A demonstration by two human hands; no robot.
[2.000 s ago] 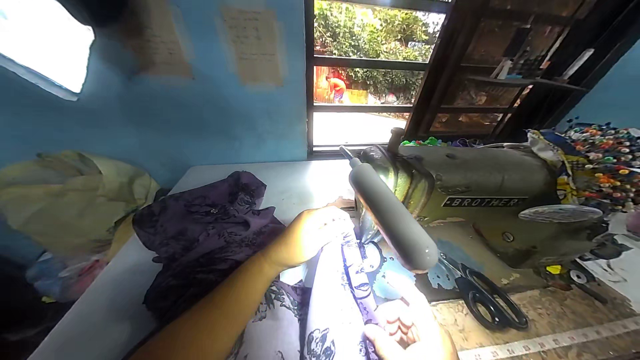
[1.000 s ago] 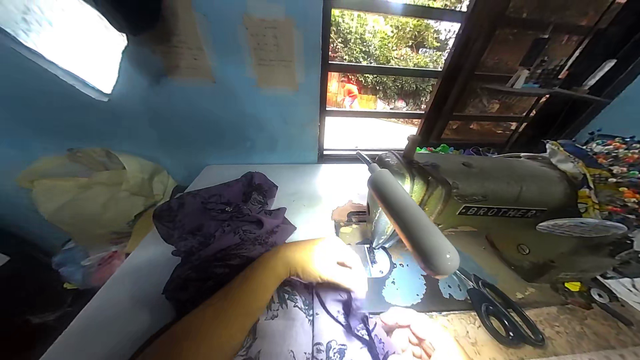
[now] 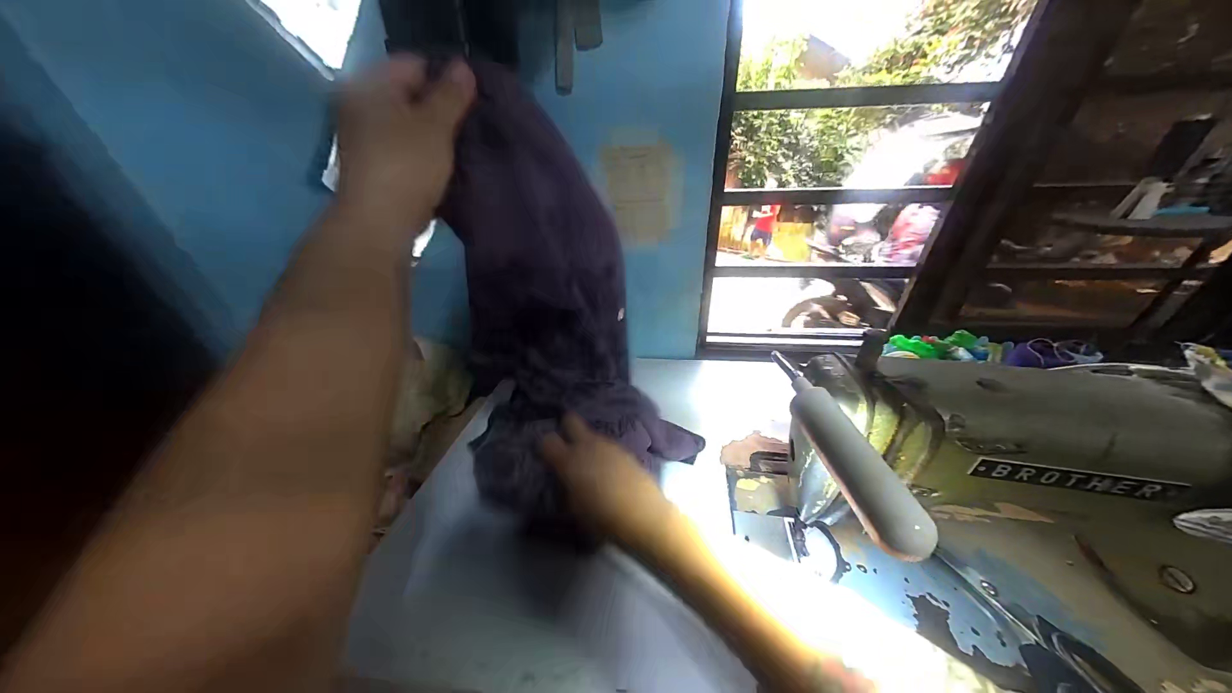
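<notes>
My left hand [image 3: 399,125] is raised high at the upper left, blurred by motion, and grips one end of a dark purple patterned garment [image 3: 544,241]. The cloth hangs from it down to the white tabletop [image 3: 423,606], where the lower part lies bunched. Against that bunched part is my right hand [image 3: 597,472], its fingers on the cloth; blur hides whether they pinch it. To the right of the garment stands an old green Brother sewing machine [image 3: 1049,452], with a grey cylindrical lamp [image 3: 861,472] in front of its head. Neither hand touches the machine.
Behind the table are a blue wall [image 3: 664,318] and a barred window [image 3: 818,192]; outside, a person in red and a motorcycle show. A pale cloth bundle [image 3: 433,385] is beyond the table's left edge. Scissors [image 3: 1078,664] lie partly in view at the lower right.
Both hands have left the cloth beside the machine's needle area and moved left. My left hand has lifted the purple garment, which lay heaped on the table before. The view has swung left.
</notes>
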